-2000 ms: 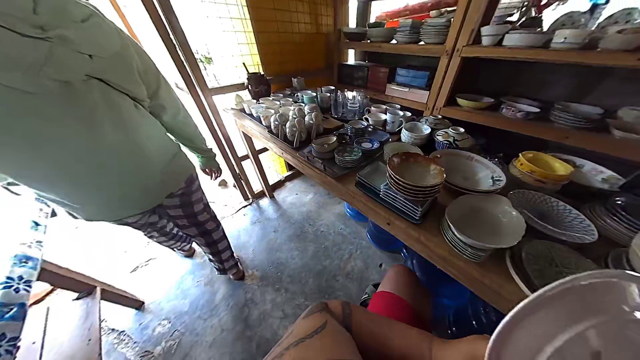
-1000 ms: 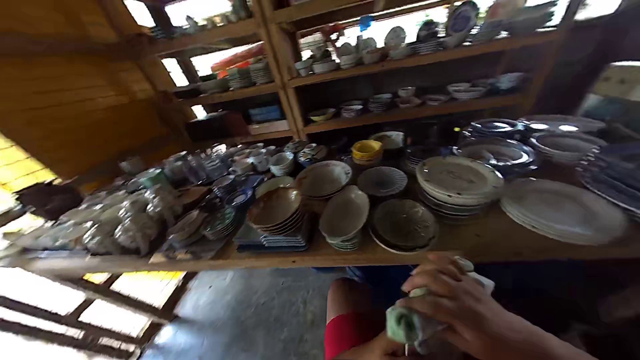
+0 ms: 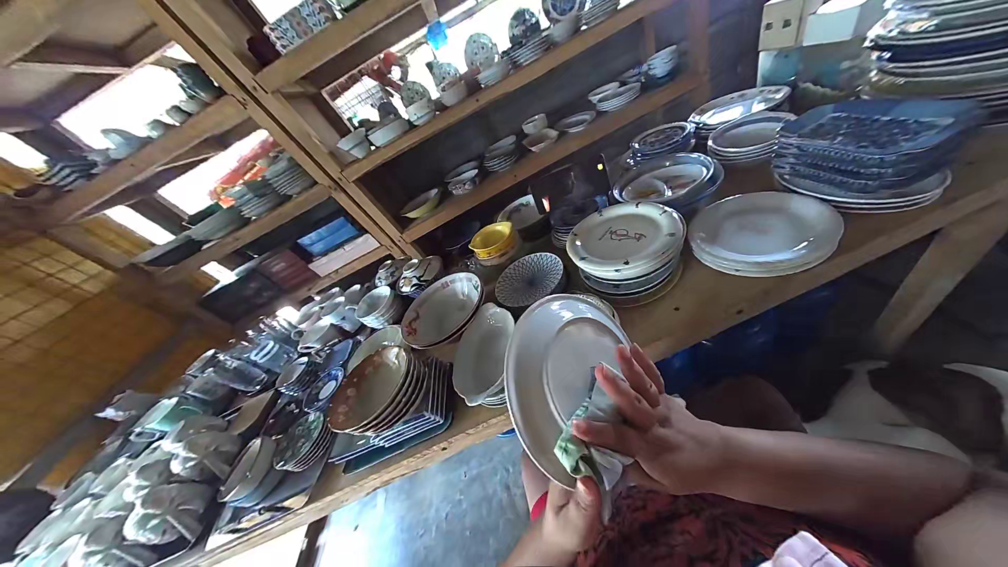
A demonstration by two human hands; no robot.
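Observation:
A white oval ceramic plate [image 3: 551,370] is tilted up in front of me, over the table's front edge. At its lower rim my left hand [image 3: 568,512] grips it, thumb on the near side. My right hand [image 3: 642,421] presses a pale green and white cloth [image 3: 587,445] against the plate's face, fingers spread over the cloth. Just behind the plate stand a stack of white boat-shaped dishes [image 3: 482,354] and a dark patterned bowl [image 3: 530,279].
The wooden table [image 3: 728,303] bears stacked brown-rimmed bowls [image 3: 370,390], white oval plates [image 3: 764,232], blue square dishes [image 3: 866,146] and many cups. Wooden shelves [image 3: 520,161] with more crockery rise behind. A brown and white animal seems to lie at the lower right.
The view has swung right from the doorway, where a person stood. The hands, close together one second ago, now show the oval plate held up with the cloth on its face.

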